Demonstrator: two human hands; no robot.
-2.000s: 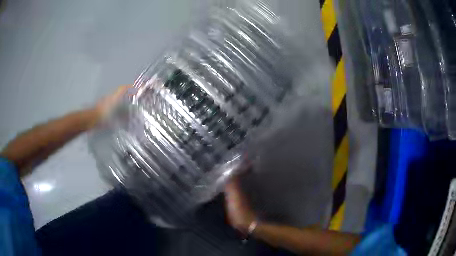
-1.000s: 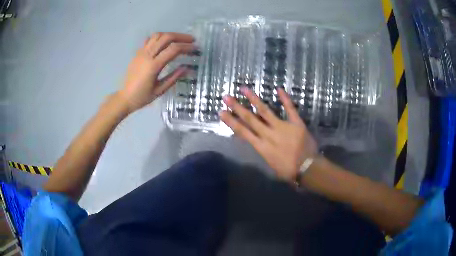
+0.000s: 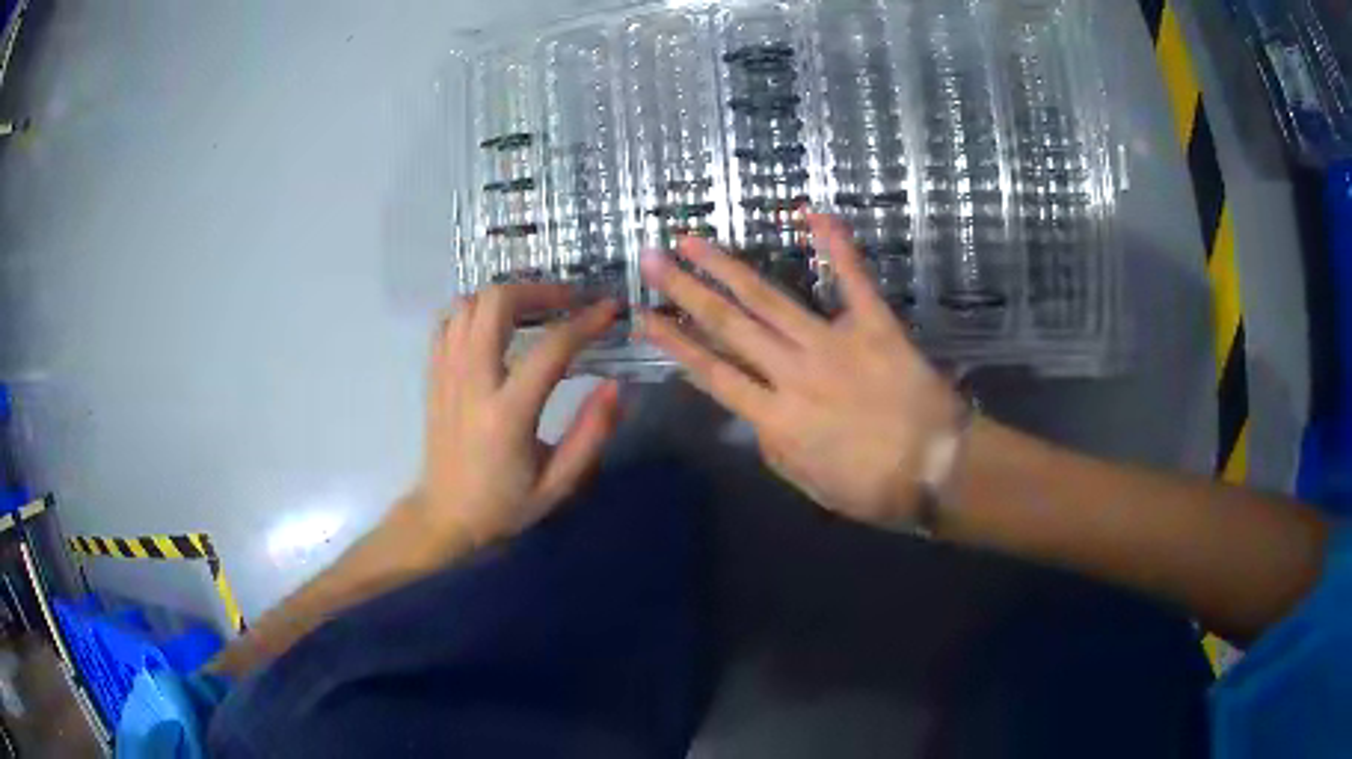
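Observation:
A clear blister tray [image 3: 875,134], perhaps stacked with others, lies on the grey floor in front of me. It has ribbed rows with small dark parts in several pockets. My left hand [image 3: 504,415] is at the tray's near left edge, its fingers bent over the near end of the left rows. My right hand [image 3: 838,378] lies spread over the near middle of the tray, fingertips at the dark parts. Whether the left fingers grip a part cannot be seen. The right hand holds nothing visible.
Black-and-yellow tape [image 3: 1208,208] runs along the floor on the right. Beyond it are more clear trays [image 3: 1305,74] above a blue pallet [image 3: 1334,297]. More striped tape [image 3: 141,547] and blue objects are at the lower left. My dark-clothed legs are below.
The tray, tilted and blurred in my hands two seconds ago, now lies flat on the floor. My left hand has moved down from its left side to its near edge. My right hand remains over it.

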